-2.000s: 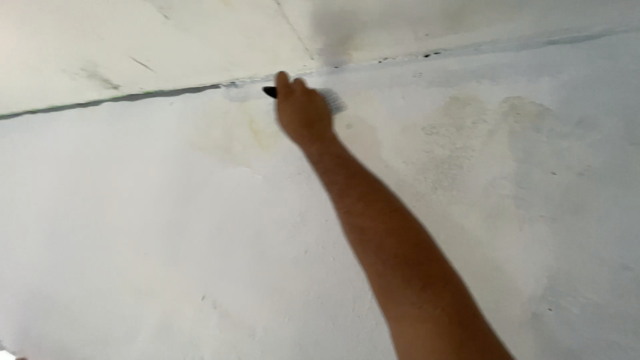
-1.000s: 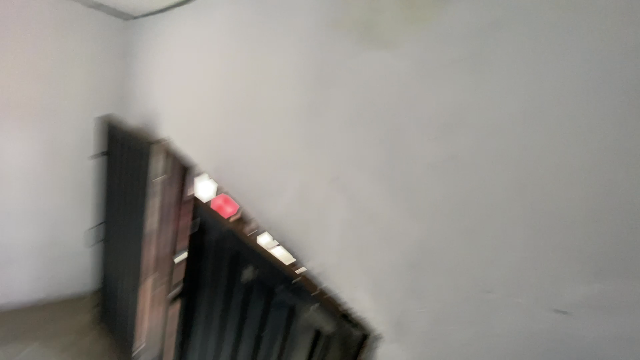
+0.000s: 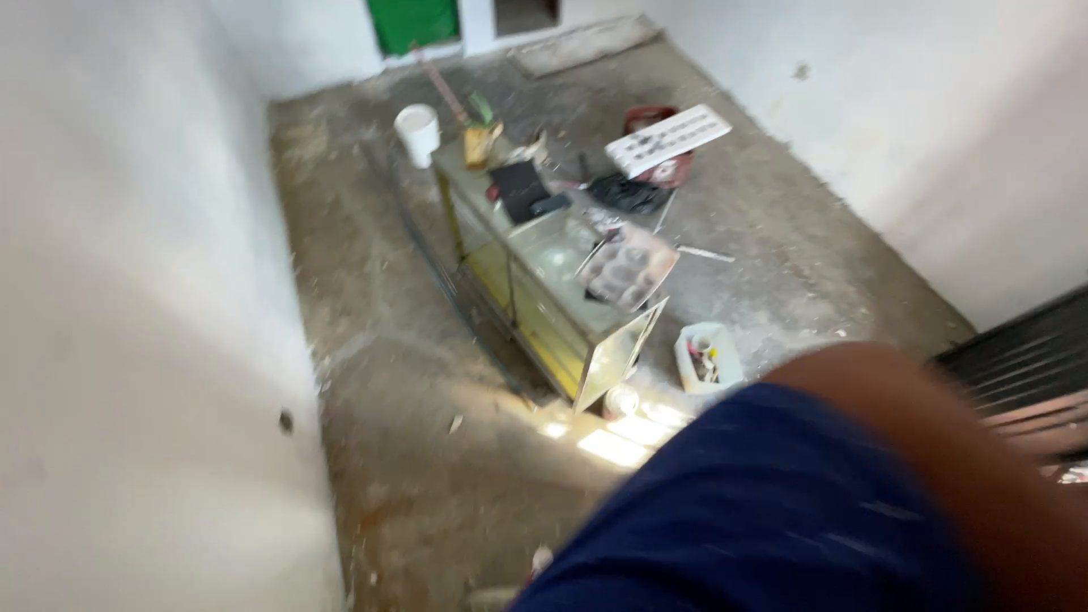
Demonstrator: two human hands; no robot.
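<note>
Neither of my hands shows in the head view. A bent bare limb, blurred, and dark blue cloth [image 3: 765, 510] fill the lower right. Below, on the concrete floor, a glass display case [image 3: 518, 280] with a yellow lower part stands lengthwise. A stained tray-like panel [image 3: 629, 265] and a dark flat item [image 3: 520, 191] lie on its top. Beside its near end is a white plastic container [image 3: 710, 357] with small items in it.
White walls [image 3: 144, 297] flank the floor. A white bucket [image 3: 418, 134] stands by the case's far end. Right of the case are a white panel with holes [image 3: 669, 140] on a red crate [image 3: 671, 170] and a black plastic bag [image 3: 629, 194]. A dark slatted metal gate [image 3: 1028, 348] is at the right edge.
The view has swung from the upper wall, past the dark metal gate, down to the floor. The hand with a dark-handled tool at the wall joint two seconds ago is out of view.
</note>
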